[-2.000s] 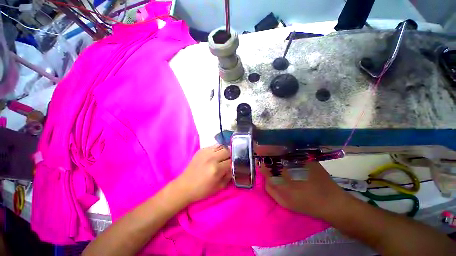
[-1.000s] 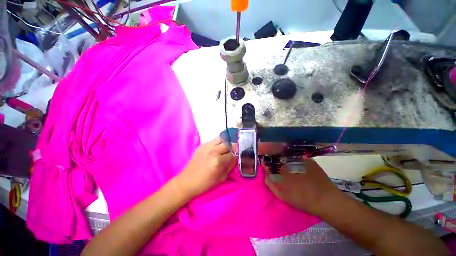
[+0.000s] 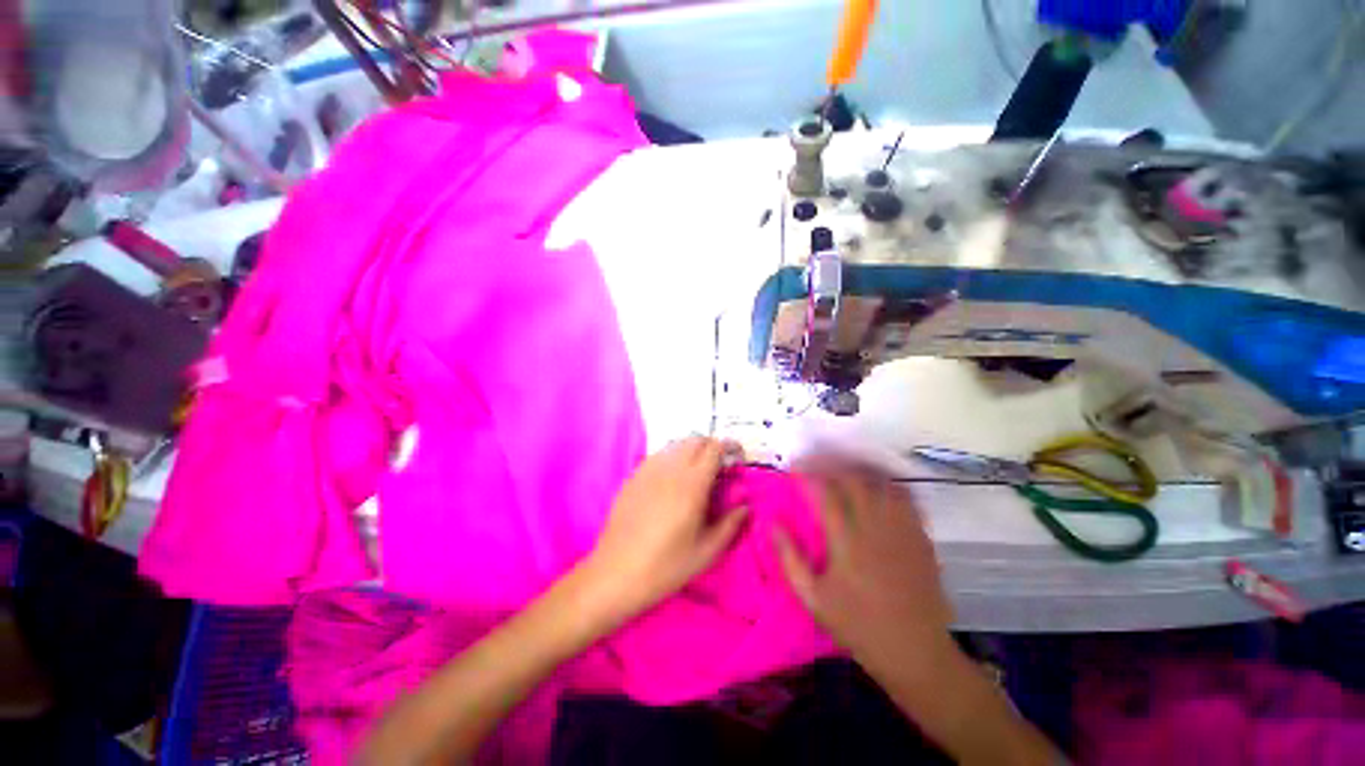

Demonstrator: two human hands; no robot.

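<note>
A large bright pink garment panel (image 3: 524, 374) drapes over the table left of the sewing machine and down over its front edge. My left hand (image 3: 666, 516) holds a gathered part of the pink cloth in front of the needle area. My right hand (image 3: 876, 554) is blurred and lies at the right side of the same bunched cloth; its fingers are bent around the edge, and its grip is not clear. The metal guard (image 3: 822, 307) and presser foot area show behind the hands. No narrow strip can be told apart.
Scissors (image 3: 1093, 501) with yellow and green handles lie right of my right hand. A small red-and-white item (image 3: 1265, 590) lies at the right table edge. A blue basket (image 3: 225, 688) stands below at left. More pink cloth (image 3: 1228, 718) lies low at right.
The view has pulled back and shows more of the machine. Both hands have come out from beside the needle towards the table's front edge, with the cloth bunched between them.
</note>
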